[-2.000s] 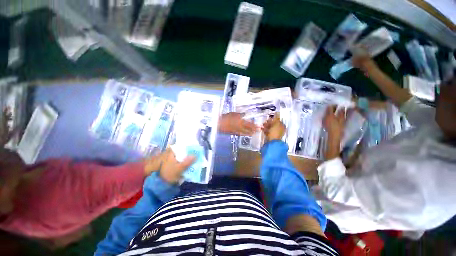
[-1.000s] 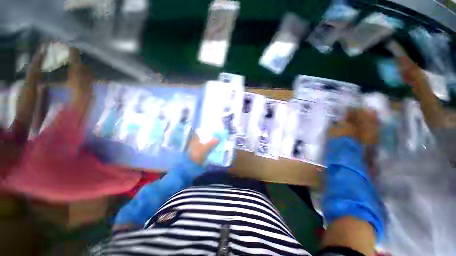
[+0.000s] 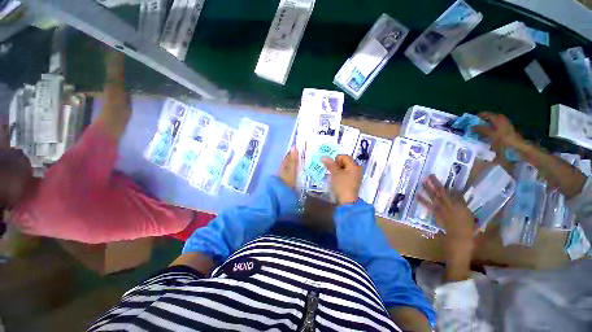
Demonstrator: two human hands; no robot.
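Note:
My left hand (image 3: 289, 170) grips the left edge of a long clear pack with a white printed card (image 3: 314, 105), held upright in front of me over the bench. A light-blue leaflet (image 3: 318, 159) lies over the pack's lower half. My right hand (image 3: 342, 176) is at the leaflet's right edge, fingers bent together on it; the exact pinch is small and blurred. Dark cable parts show through the pack. Several clear packs (image 3: 402, 178) lie to the right, partly overlapping.
Several packs (image 3: 245, 155) lie on the blue bench top (image 3: 276, 133) at left. A green conveyor (image 3: 227, 45) beyond carries scattered packs. A co-worker's pink sleeve (image 3: 104, 188) is at left; another co-worker's hands (image 3: 454, 211) work among packs at right. A grey metal support (image 3: 139, 55) crosses upper left.
My right hand has come back from the packs at right to the leaflet on the held pack. My left hand still holds a pack. The pink-sleeved arm has moved.

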